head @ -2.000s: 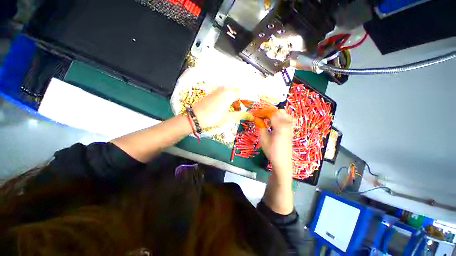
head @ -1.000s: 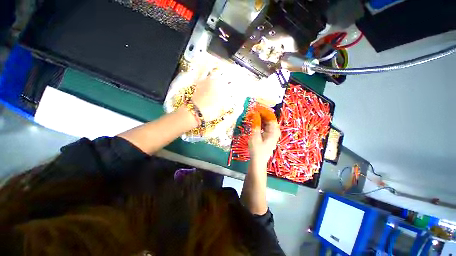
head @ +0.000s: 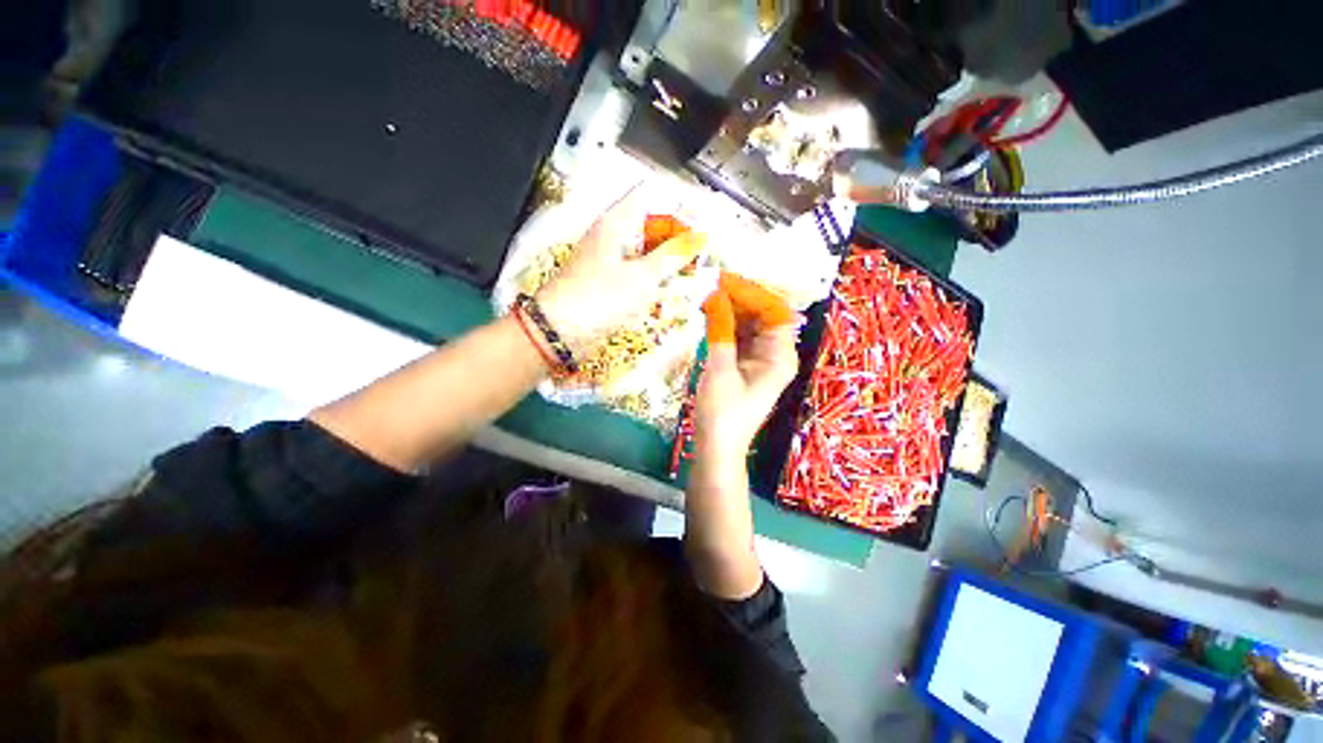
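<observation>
My left hand (head: 607, 288), with orange finger cots, is over the gold-yellow parts (head: 617, 353) heaped on a pale, overexposed bag or dish. My right hand (head: 744, 356), also with orange cots, is just right of it, thumb and fingertips close together. The fingertips of both hands face each other without clearly touching. Glare hides whether either hand holds a small part. Red pieces (head: 876, 392) fill the black tray at right. A few loose red pieces (head: 682, 443) show left of my right wrist.
A dark bench press (head: 755, 109) stands beyond my hands. A ribbed metal tube (head: 1132, 193) reaches it from the right. A large black tray (head: 334, 138) with red-tipped parts (head: 530, 22) is upper left. A small box (head: 974, 428) sits right of the red tray.
The hands were together over the red pieces, then apart, left low in the gold parts and right over the loose red pile. Now both are raised close together over the pale bag or dish.
</observation>
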